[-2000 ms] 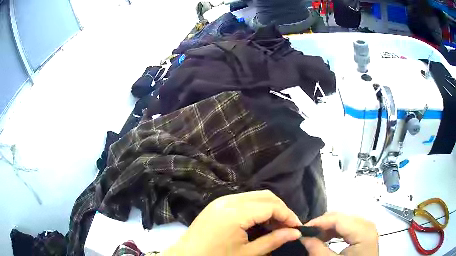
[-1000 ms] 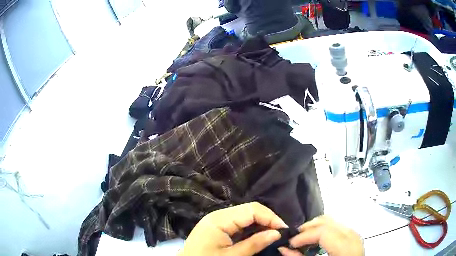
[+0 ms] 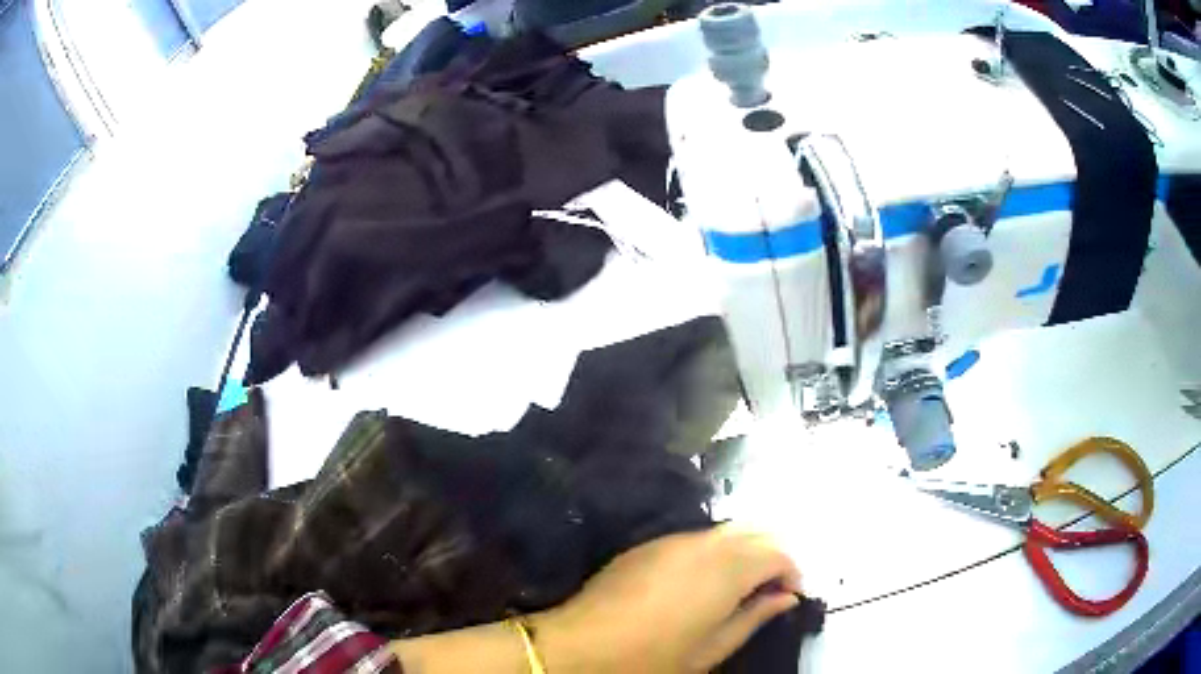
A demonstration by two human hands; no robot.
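My left hand [image 3: 678,595], with a yellow band at the wrist and a red plaid cuff, is closed on a black fabric part [image 3: 771,643] at the bottom. My right hand is not in view. The dark plaid garment [image 3: 310,546] lies crumpled at lower left. Its plain black part [image 3: 599,454] stretches right to the machine's front left, beside the hand. The sewing machine head [image 3: 777,191] stands at upper right. Its needle area [image 3: 830,395] is overexposed, and I cannot tell whether cloth lies under the foot.
A dark garment pile [image 3: 422,211] lies beyond the plaid, with white tags [image 3: 632,217] at its right. Scissors [image 3: 1087,533] with red and orange handles lie right of the hand. A dark thread crosses the table there. A black cloth strip [image 3: 1100,171] drapes over the machine arm.
The view has shifted right and closer to the machine. The plaid garment has been pulled down, away from the dark pile, baring white table between. My right hand has left the picture.
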